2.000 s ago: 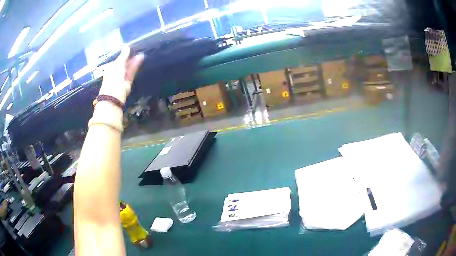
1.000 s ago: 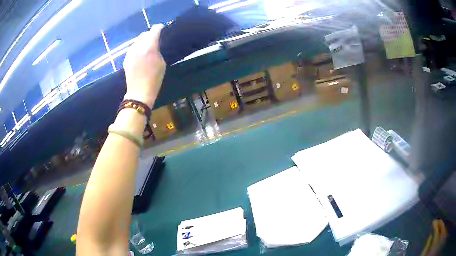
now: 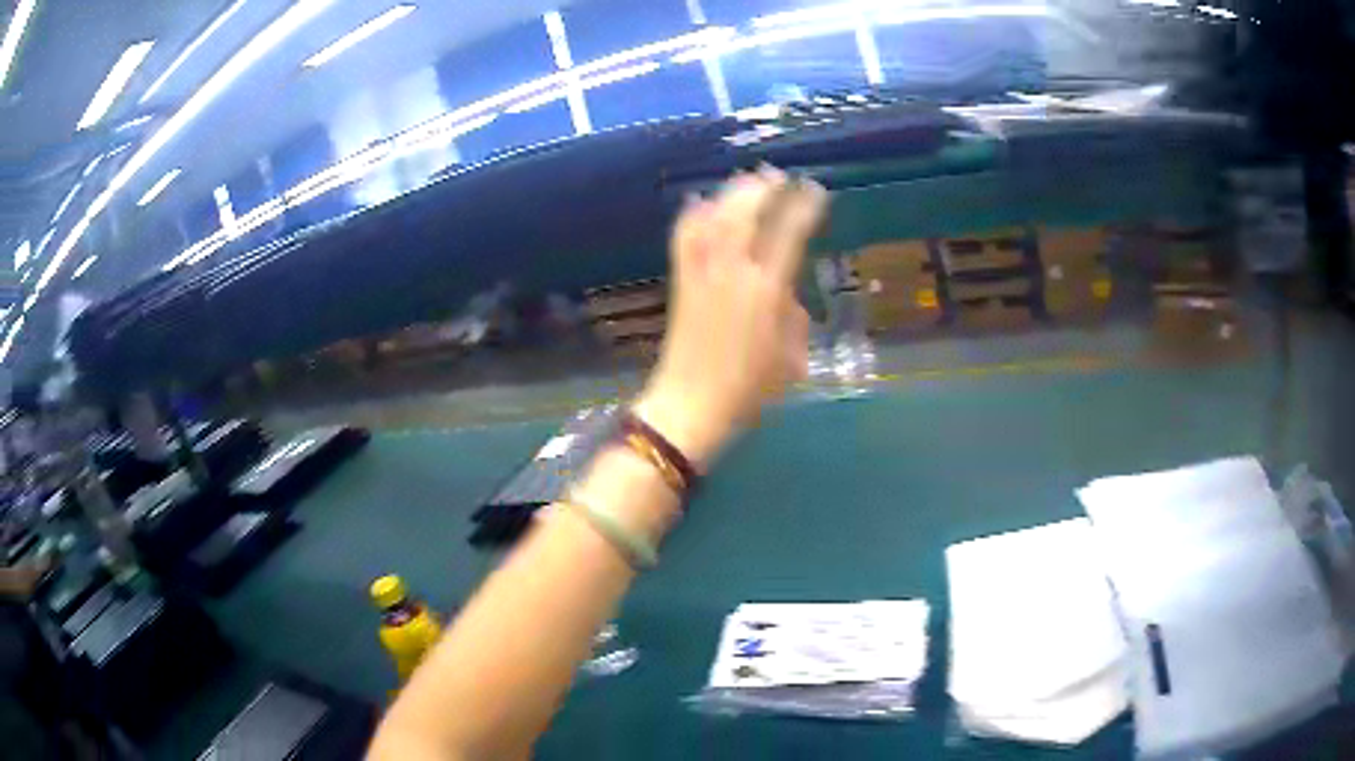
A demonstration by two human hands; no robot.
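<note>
My left hand [image 3: 743, 275] is raised in front of the dark overhead shelf [image 3: 520, 208]. It is blurred, its fingers look apart, and I see nothing held in it. Dark flat pieces [image 3: 832, 141] lie on top of the shelf, just above and right of the fingertips. Bracelets show on the wrist. My right hand is out of the picture.
On the green bench stand a yellow bottle [image 3: 406, 627] and a clear bottle [image 3: 609, 654] partly behind my forearm. Also there are a grey laptop on black pads [image 3: 543, 483], printed sheets [image 3: 817, 654], white bags [image 3: 1219, 595], and several dark laptops at left [image 3: 283, 468].
My left hand has moved right along the shelf, and the dark piece at its fingers one second ago is no longer in it. The view has shifted, bringing the yellow bottle back into sight.
</note>
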